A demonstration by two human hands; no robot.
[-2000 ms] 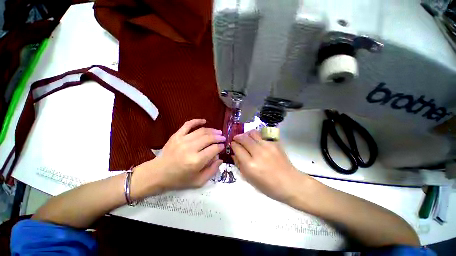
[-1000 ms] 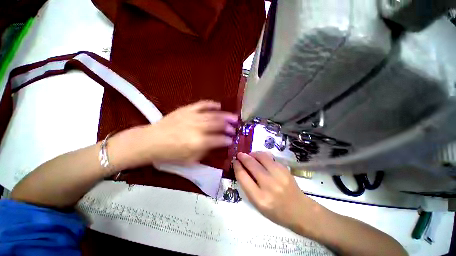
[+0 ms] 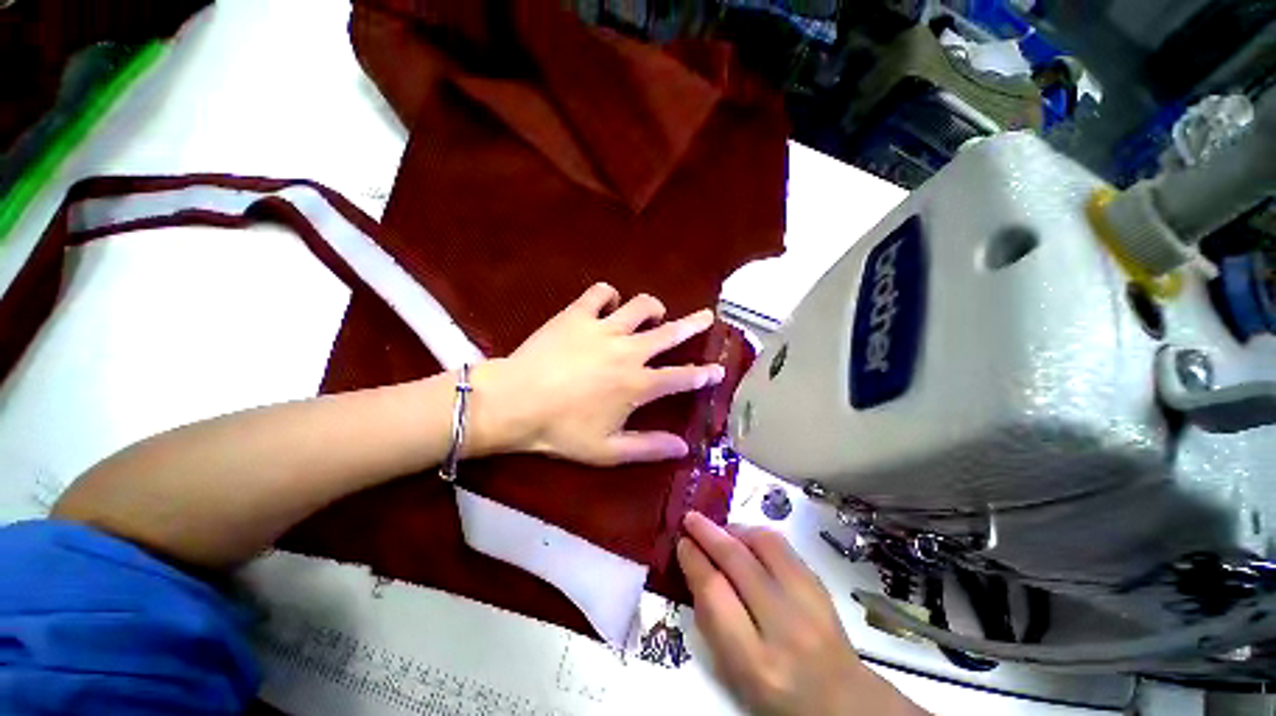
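Note:
A rust-brown ribbed garment panel [image 3: 560, 252] lies flat on the white machine table. A narrow red-brown zipper [image 3: 686, 483] lies along its right edge, beside the machine's needle area. My left hand [image 3: 595, 378] rests palm down on the panel, fingers spread, fingertips on the zipper edge. My right hand [image 3: 763, 616] has its fingertips on the lower part of the zipper edge; whether it pinches the cloth cannot be told. A brown strip with a white middle [image 3: 378, 266] curves from the left and passes under my left forearm. Its pale end [image 3: 553, 553] lies on the panel's lower part.
The white brother machine head [image 3: 1008, 378] stands at the right, close to my right hand. A long green strip [image 3: 84, 133] lies at the upper left table edge. Ruler markings run along the table's front edge [image 3: 406, 671]. Blurred workshop items show at the upper right.
The view has shifted and shows the machine head's brother label from above. My left hand has gone from near the needle to lying spread on the panel. My right hand remains at the zipper's lower part.

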